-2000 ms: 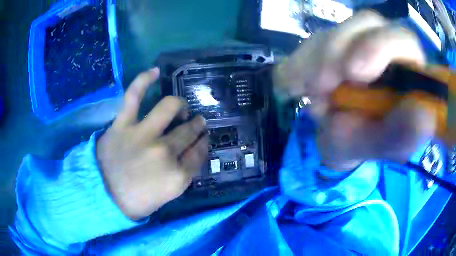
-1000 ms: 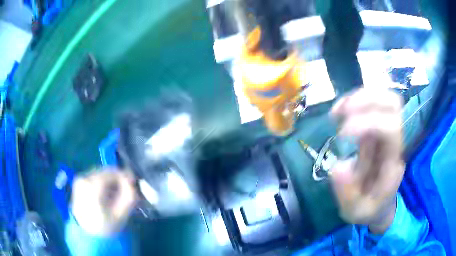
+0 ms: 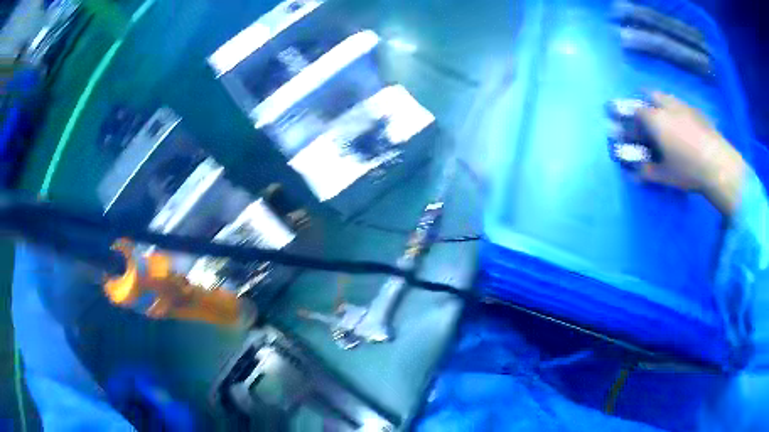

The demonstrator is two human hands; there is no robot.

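My right hand [image 3: 687, 152] is over the large blue tray [image 3: 590, 316] at the right, its fingertips on a small dark part with bright glints [image 3: 630, 131]. More dark parts [image 3: 666, 38] lie at the tray's far end. My left hand is not in view. The black fixture [image 3: 282, 380] is at the bottom, cut off by the picture's edge and blurred; I cannot tell what is in it. The orange electric screwdriver [image 3: 173, 295] is to its upper left, with no hand on it.
A silver air blow gun [image 3: 367, 325] lies on the green mat between fixture and tray. Two white-and-black boxes [image 3: 362, 156] [image 3: 223, 261] stand beyond. A dark cable [image 3: 320, 260] crosses the view from the left towards the tray.
The view has swung right. My right hand has moved from near the air gun to the blue tray and is now at a dark part. My left hand has gone out of view.
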